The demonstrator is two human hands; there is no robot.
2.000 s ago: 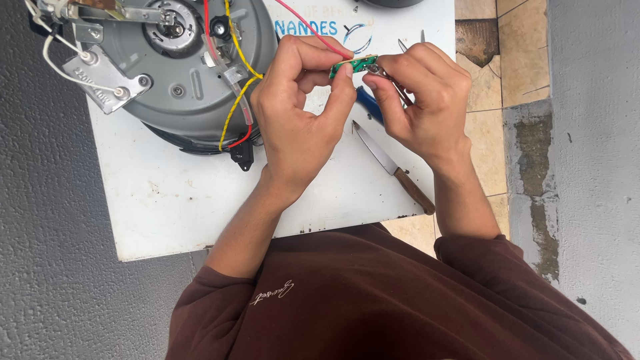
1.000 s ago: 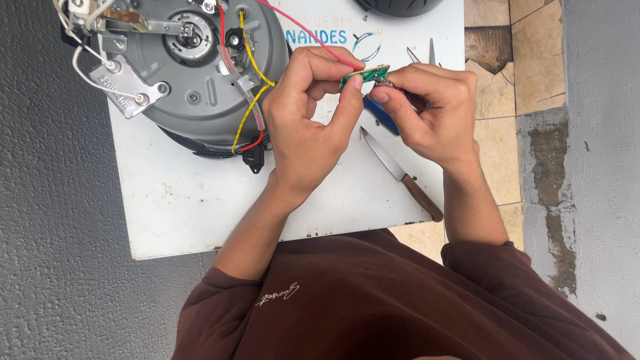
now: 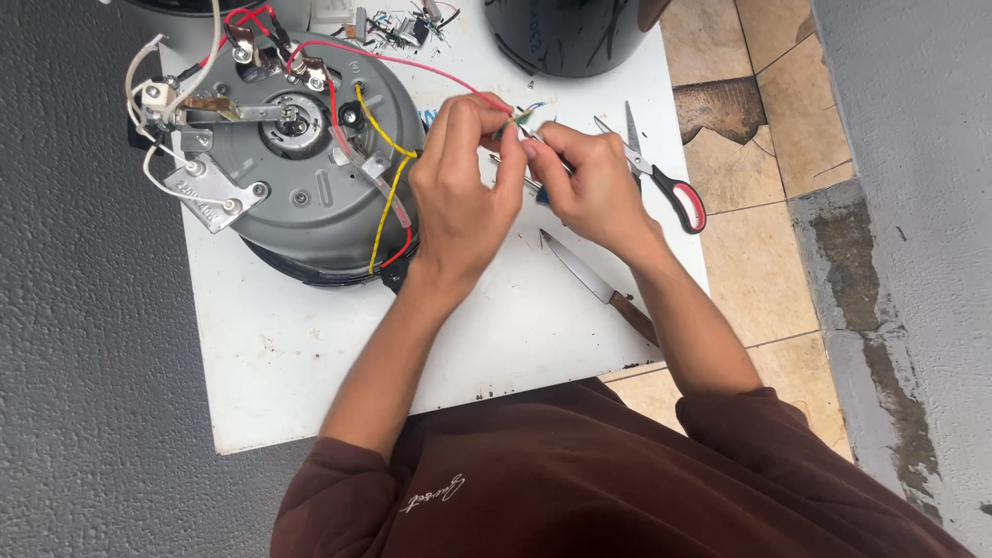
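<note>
My left hand [image 3: 469, 167] pinches a small green circuit board [image 3: 521, 118] between thumb and fingers, above the white tabletop. A pink-red wire [image 3: 434, 70] runs from the board to the grey metal underside of a round appliance [image 3: 341, 201] at the left. In my right hand [image 3: 585, 174] is a slim metal tool whose tip meets the board; the fingers cover most of it, so its kind cannot be told. Below the hands, a blue handle [image 3: 542, 195] shows in part. Yellow wires [image 3: 387, 209] and red wires lie across the appliance.
Scissors [image 3: 643, 163] with black and red handles lie right of my right hand. A wooden-handled knife [image 3: 581, 270] rests below, its grip partly behind my right forearm. Wire scraps [image 3: 403, 31] and a dark round vessel [image 3: 573, 35] stand at the back. Tiled floor [image 3: 763, 271] borders the table [image 3: 310, 387].
The board has turned in my fingers, so less of its green face shows. Both hands stay close together at it. The view has shifted, showing more of the table's back and the scissors.
</note>
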